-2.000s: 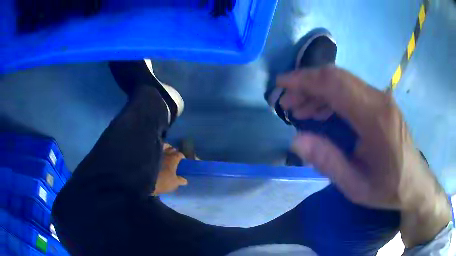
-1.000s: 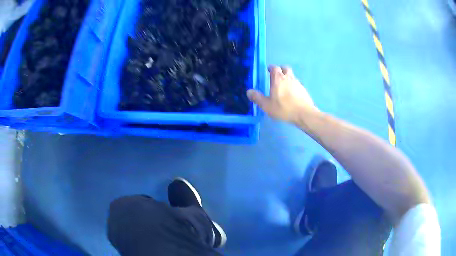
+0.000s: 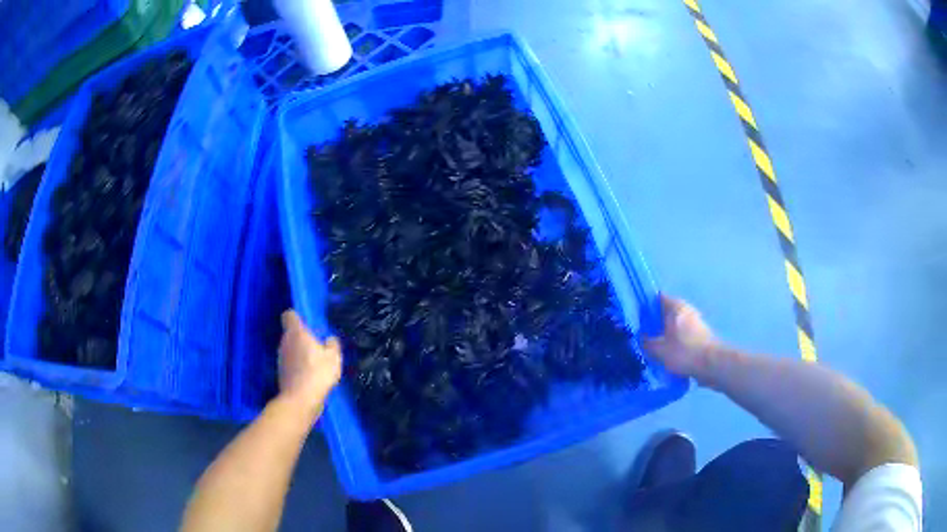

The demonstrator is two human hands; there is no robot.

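Note:
A blue crate [image 3: 509,454] is tilted at an angle in front of me, with a heap of black spiky parts [image 3: 447,260] in it. Bare blue bottom shows near its front and right edges. My left hand [image 3: 309,358] grips its left long side near the front. My right hand [image 3: 680,338] grips its right side near the front corner. My fingers are partly hidden by the crate walls. The crate overlaps another blue crate below it on the left.
Another blue crate [image 3: 185,234] with black parts stands at the left. A white roll [image 3: 315,36] and a blue grid pallet [image 3: 389,47] are behind. A green crate [image 3: 78,68] is at the upper left. Yellow-and-black tape [image 3: 774,197] crosses the floor at the right. My shoes are below.
My left hand has come into view and holds the crate's left side. The filled crate has turned askew and come nearer to me. My right hand now grips its front right side.

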